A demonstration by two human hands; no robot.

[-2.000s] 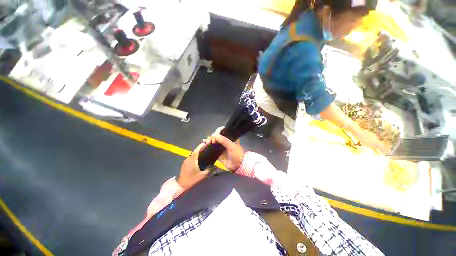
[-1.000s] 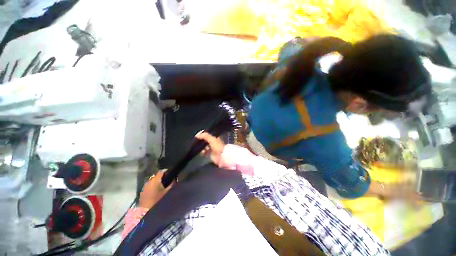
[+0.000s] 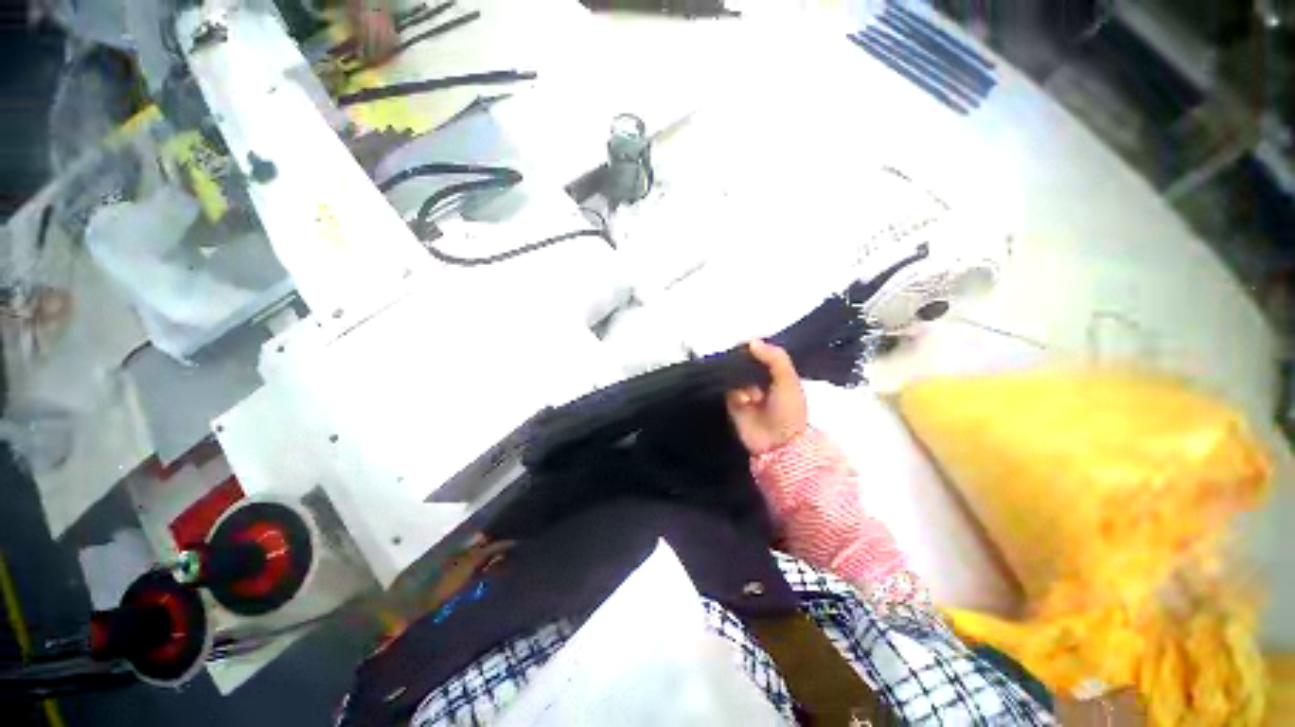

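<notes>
A bundle of long black straps (image 3: 653,398) lies slanting across the front of my body, over the edge of a white worktable (image 3: 753,199). My right hand (image 3: 768,408) is closed around the bundle near its far end. The strap ends fan out beyond the hand to the right, with small shiny specks; single D-rings cannot be made out. My left hand (image 3: 452,574) shows only as a dim, blurred patch at the lower left, beside the apron. Its fingers and what it holds cannot be made out.
A white sewing machine (image 3: 376,398) stands at left, with red and black thread cones (image 3: 259,555) below it. A yellow heap (image 3: 1108,497) lies at right. A white round object (image 3: 937,291) lies beyond the straps. Dark strips (image 3: 923,57) lie at the back; a black cable (image 3: 526,249) curves across the table.
The view has turned from the aisle and the person in blue to the worktable. The strap bundle is now over the table edge, pointing right. My left hand has become mostly hidden.
</notes>
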